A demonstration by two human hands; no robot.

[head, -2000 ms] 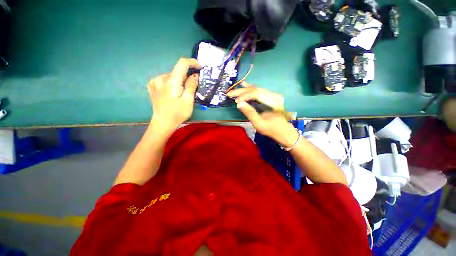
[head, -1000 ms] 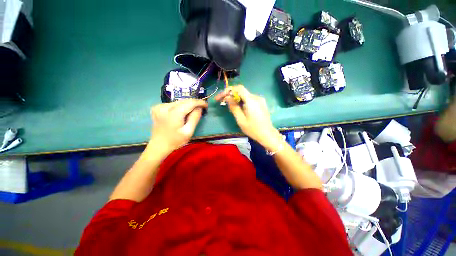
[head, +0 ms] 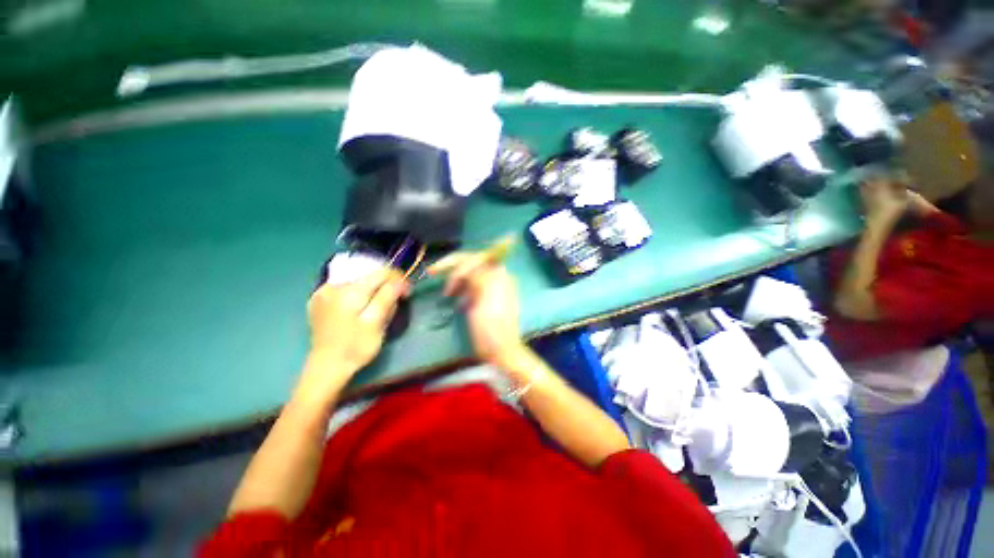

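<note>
The picture is blurred. The white-and-black camera body lies on the bench, its black hood towards me. Thin purple and orange wires run from it to the lens module just in front. My left hand is closed on the module, covering much of it, fingertips by the wires. My right hand is just right of the wires and grips a small hand tool with a yellow end. Its tip and the plug connectors are too blurred to tell.
Several spare lens modules lie right of the camera body. More white-and-black cameras stand at the bench's right end. A crate of white camera units is below the edge. A person in red is at the right.
The view has tilted up and turned, showing more of the far bench. My left hand has moved from the wires between the hands onto the module. My right hand still holds the tool.
</note>
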